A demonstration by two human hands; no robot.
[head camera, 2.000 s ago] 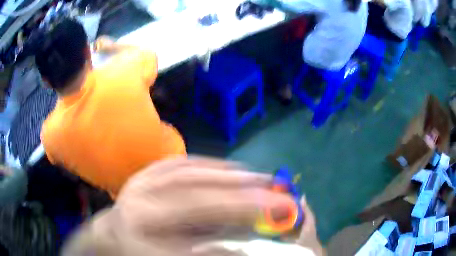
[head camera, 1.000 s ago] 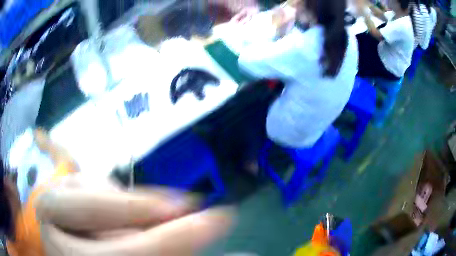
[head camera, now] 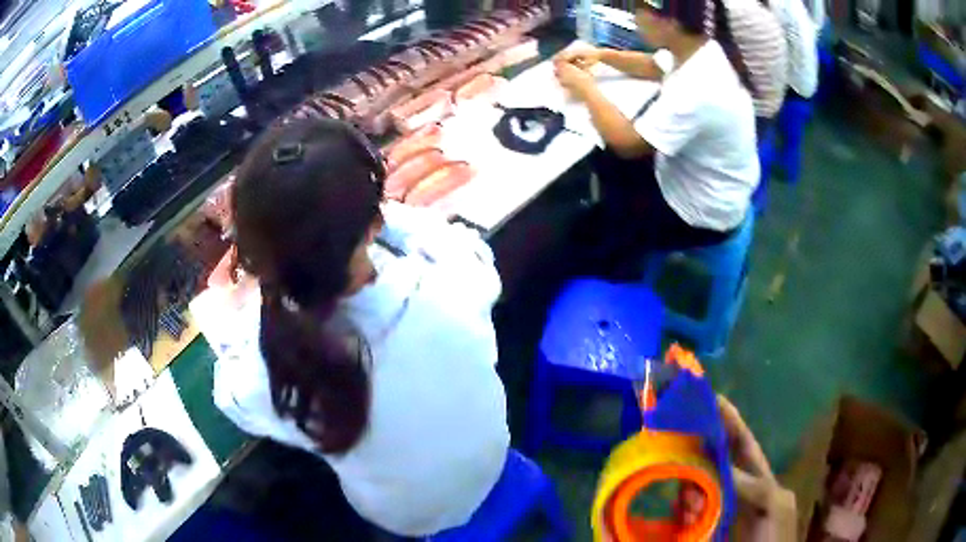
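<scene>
The hand-held tape dispenser [head camera: 694, 411] is at the lower right. It has a blue body, an orange front end and a yellow roll around an orange ring, and it stands out in front of the floor. My right hand [head camera: 757, 476] is behind its right side, with fingers wrapped on the blue body; the rest of the hand is cut off by the lower edge. My left hand is not in the picture.
A seated person in white [head camera: 413, 371] is close in front, with another farther along the white worktable [head camera: 487, 175]. A blue stool [head camera: 598, 333] stands left of the dispenser. An open carton [head camera: 874, 445] with pink packs is at the lower right.
The view has moved along the table; the person in orange has left the picture. My left hand has gone out of view. The dispenser now shows larger and clearer, with my right fingers visible.
</scene>
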